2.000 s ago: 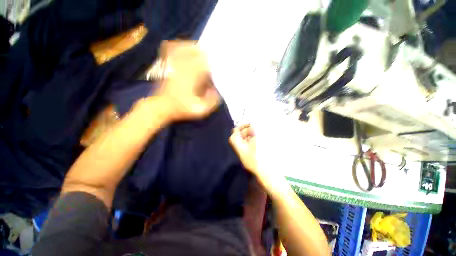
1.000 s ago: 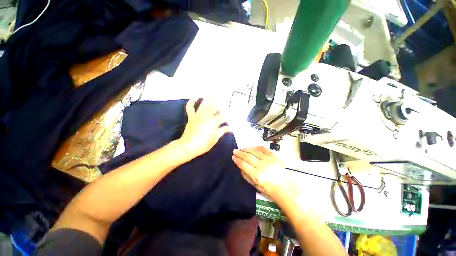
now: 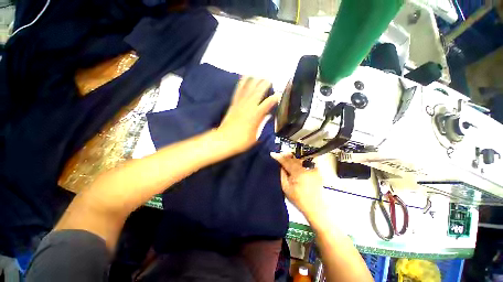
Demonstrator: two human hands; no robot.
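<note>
A dark navy garment panel point(image 3: 220, 187) lies on the white table and hangs over its front edge. Its right edge reaches the needle area of the white sewing machine point(image 3: 380, 110). My left hand point(image 3: 245, 118) lies on the panel with fingers spread, left of the machine head. My right hand point(image 3: 298, 179) is at the panel's right edge just below the presser foot point(image 3: 298, 150); its fingertips are close to the foot. Whether they pinch the cloth is hard to tell.
A large navy garment heap point(image 3: 38, 110) lies at left beside a brown tape-covered surface point(image 3: 102, 151). Scissors point(image 3: 398, 215) and a flat dark rectangle point(image 3: 353, 169) lie beneath the machine arm. A green tube point(image 3: 358, 38) stands above the head. A blue basket point(image 3: 449, 269) is below.
The panel has moved up and right to the needle area. My left hand has moved up and right with its fingers spreading; my right hand has moved slightly right, up to the presser foot.
</note>
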